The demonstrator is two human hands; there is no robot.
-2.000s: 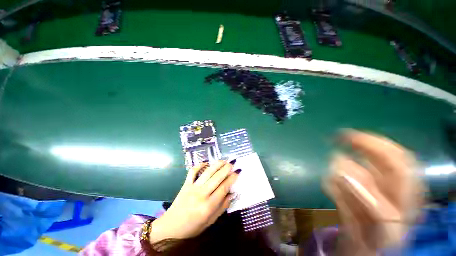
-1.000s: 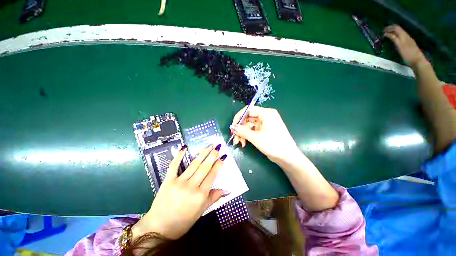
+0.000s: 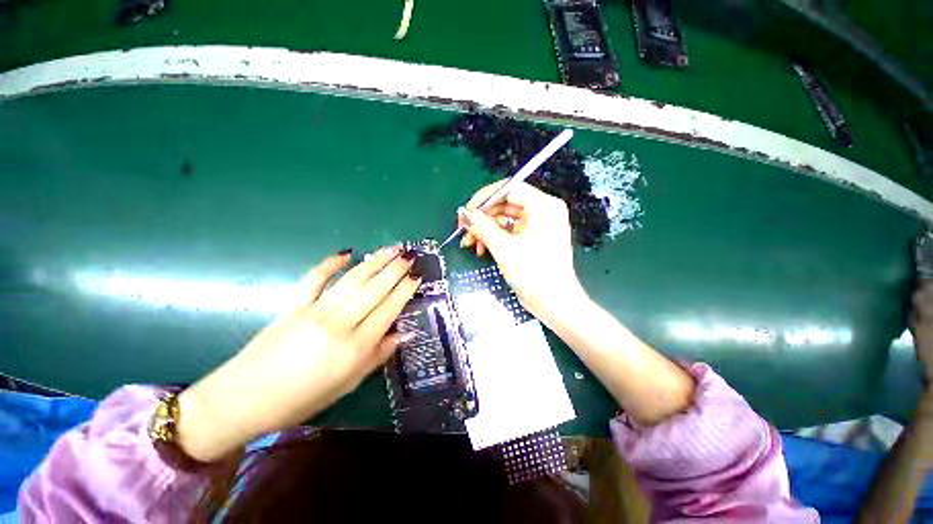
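An open phone assembly (image 3: 430, 353) lies on the green bench, its board end away from me. My left hand (image 3: 348, 307) lies over the left side of the board end with spread fingers and hides part of it. My right hand (image 3: 527, 241) holds white tweezers (image 3: 522, 176) like a pen, their tip at the top right corner of the board end. A pad at the tip is too small to tell. Right of the phone lies a dotted sticker sheet (image 3: 536, 456), partly covered by a white sheet (image 3: 520, 389).
A heap of black scraps (image 3: 512, 145) lies beyond my right hand, with white scraps (image 3: 617, 192) at its right end. A worn white rail (image 3: 307, 70) borders the conveyor, which carries more open phones (image 3: 581, 41). Another person's arm (image 3: 905, 461) is at the right edge.
My left hand has moved from the white sheet and lower phone onto the board end. My right hand has brought the tweezers from the dotted sheet to the board's corner. The other person's arm has lowered.
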